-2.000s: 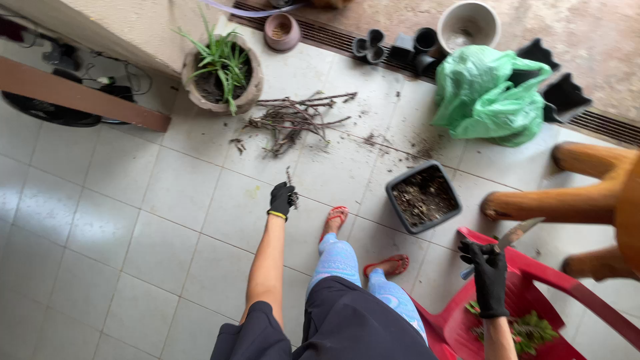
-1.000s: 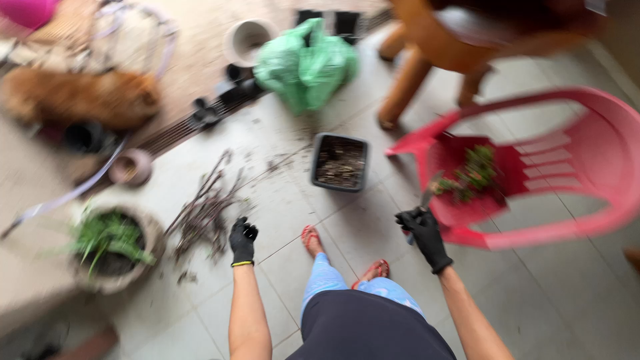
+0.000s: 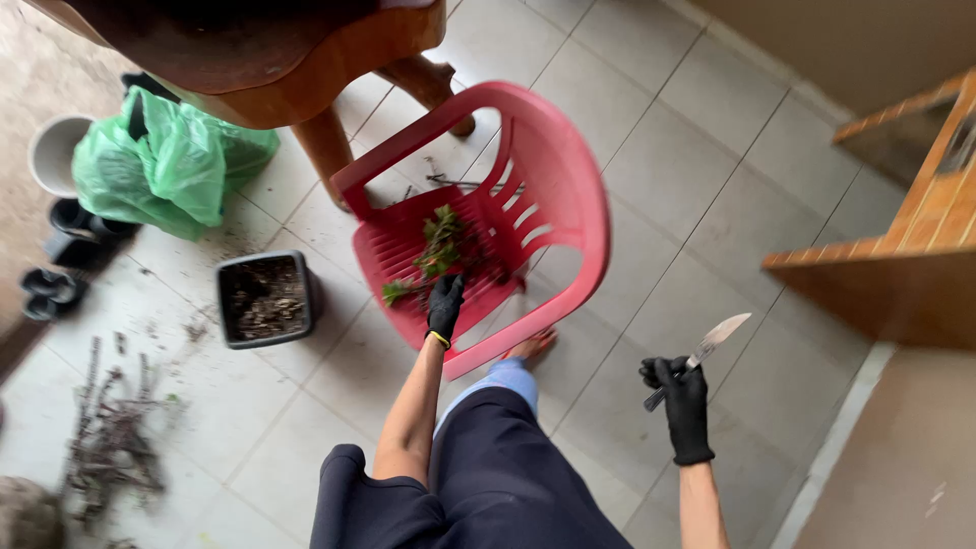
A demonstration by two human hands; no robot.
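My left hand (image 3: 444, 305), in a black glove with a yellow cuff edge, is at the near side of the leafy plant cuttings (image 3: 442, 244). They lie on the seat of a red plastic armchair (image 3: 583, 198). Whether its fingers grip a stem cannot be told. My right hand (image 3: 679, 400), also black-gloved, is shut on the handle of a knife (image 3: 717, 335), its blade pointing up and to the right, over the tiled floor. Left of the chair stands a square dark pot (image 3: 265, 299) holding soil.
A pile of dry stems (image 3: 114, 442) lies on the tiles at lower left. A green plastic bag (image 3: 171, 160), a white pot (image 3: 57, 156) and small black pots (image 3: 53, 292) stand at upper left. A wooden table (image 3: 305, 84) borders the chair; wooden furniture (image 3: 915, 229) is at right.
The view has swung toward the red chair. My left hand, near the dry stems a second ago, is now over the chair seat by the cuttings. My right hand still has the knife.
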